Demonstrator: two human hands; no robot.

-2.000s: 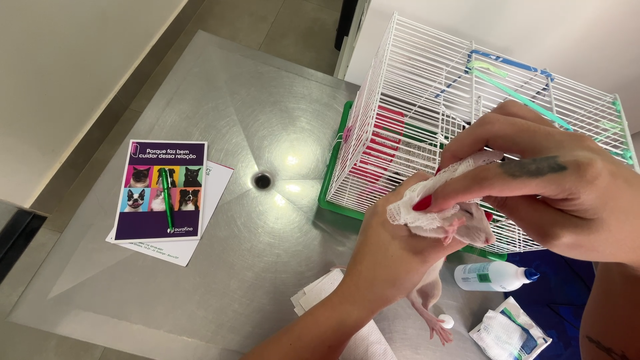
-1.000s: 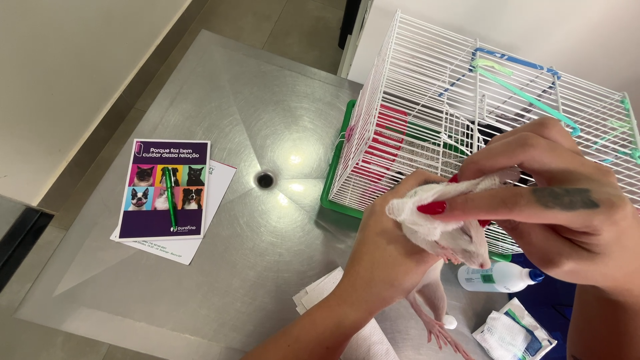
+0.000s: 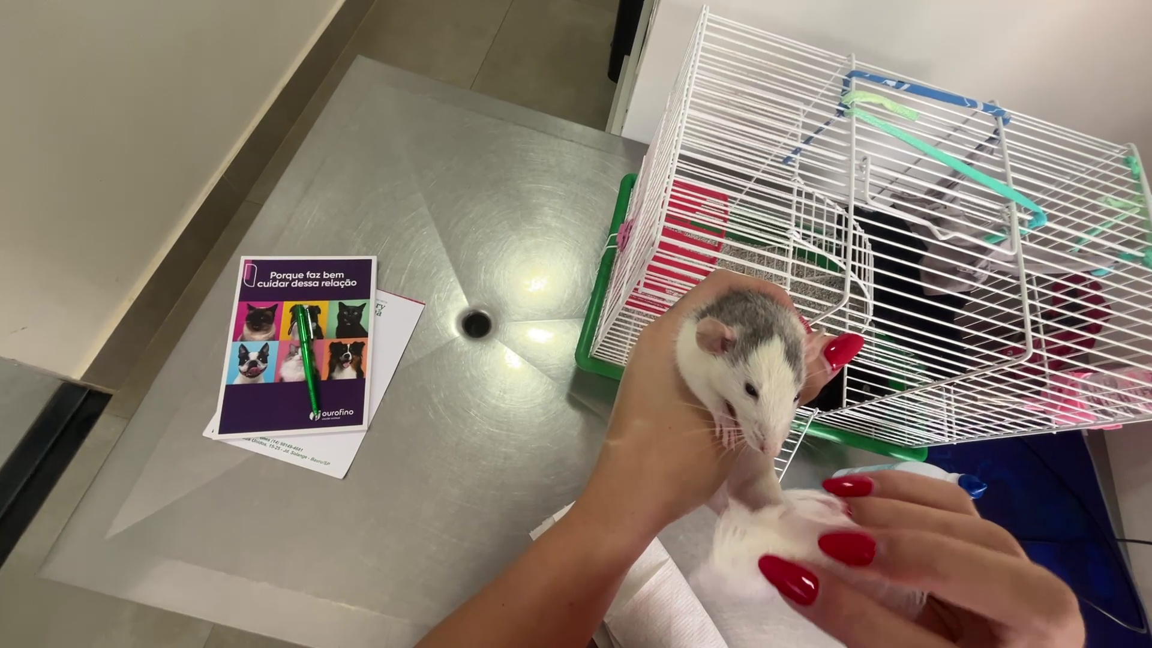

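Note:
A grey-and-white rat (image 3: 747, 369) is held by my left hand (image 3: 670, 423), whose fingers wrap round its upper body behind the head. The rat's face points down and towards the right, and a forepaw shows against my palm. Its white lower body lies below, blurred. At the lower right my right hand (image 3: 927, 549), with red nails, rests its fingertips on that white fur, fingers a little spread; whether it grips the fur or any gauze, I cannot tell. White paper towel (image 3: 661, 594) lies beneath my left wrist.
A white wire cage (image 3: 765, 216) with a green base stands at the upper right on the steel table (image 3: 396, 504). A bottle with a blue cap (image 3: 972, 486) is partly behind my right hand. A green pen (image 3: 307, 360) lies on a booklet (image 3: 270, 409) over a sheet, left of the drain hole (image 3: 474, 323).
The white gauze that covered the rat's head is off it, and the head shows bare. My right hand has moved down from the head to the lower body.

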